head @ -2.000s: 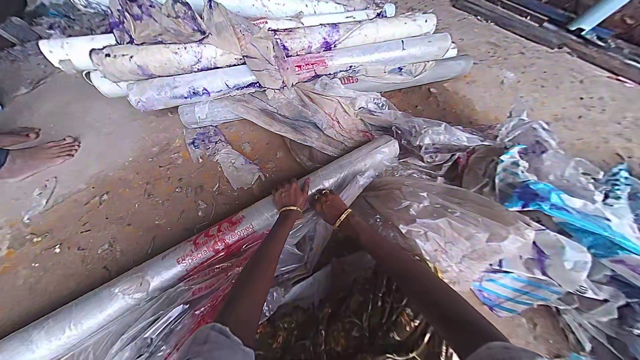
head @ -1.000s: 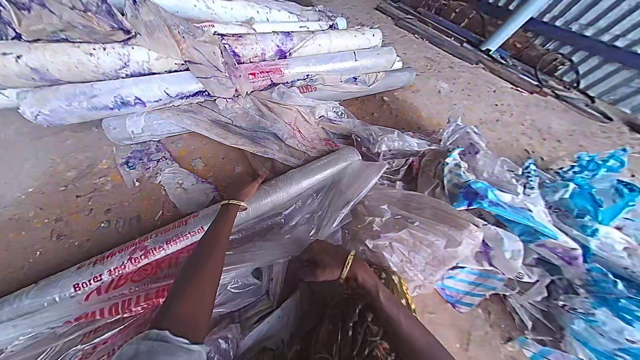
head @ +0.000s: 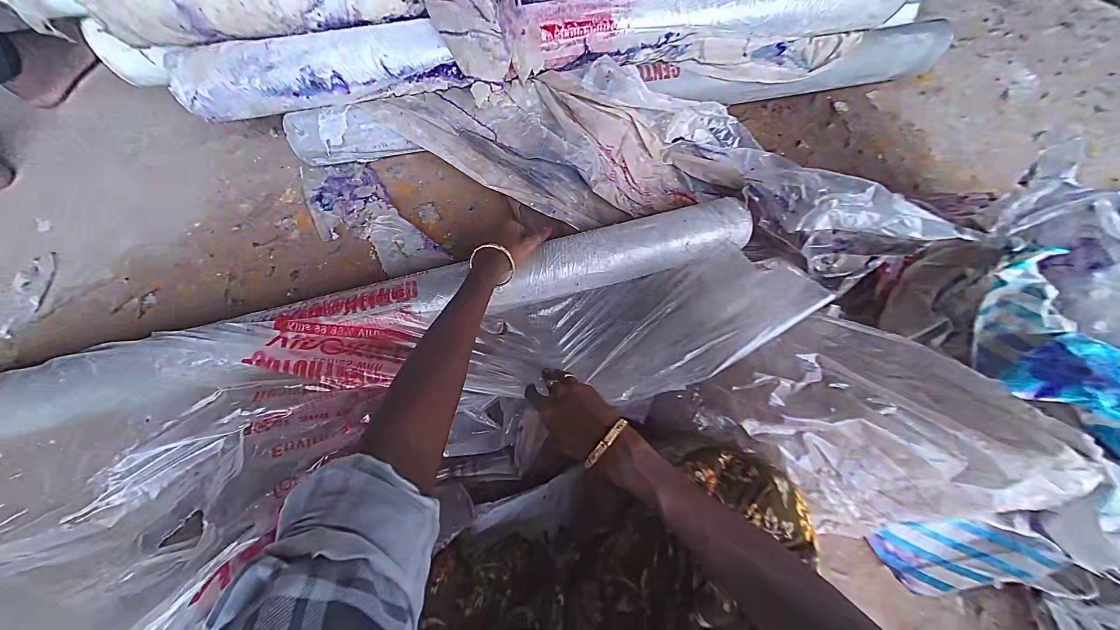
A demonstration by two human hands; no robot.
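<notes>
A long roll of clear plastic film (head: 647,247) with red print lies slantwise across the ground in front of me. My left hand (head: 514,248) rests on the far upper side of the roll, its fingers partly hidden behind the wrist. Nearer to me, my right hand (head: 573,407) grips a loose sheet of the film (head: 612,332), which stretches taut in creases from the roll to the fingers. More loose film with red lettering (head: 324,350) spreads to the left under my left forearm. Each wrist bears a gold-coloured bangle.
Several wrapped rolls with purple stains (head: 315,74) lie beyond, tied round with crumpled plastic (head: 569,140). Heaped clear film (head: 901,420) and blue-striped plastic scraps (head: 971,556) are at the right. A person's foot (head: 48,66) shows at the upper left.
Two seconds ago both hands were close together on the roll. The right hand has since come down towards me, and film now stretches between it and the roll.
</notes>
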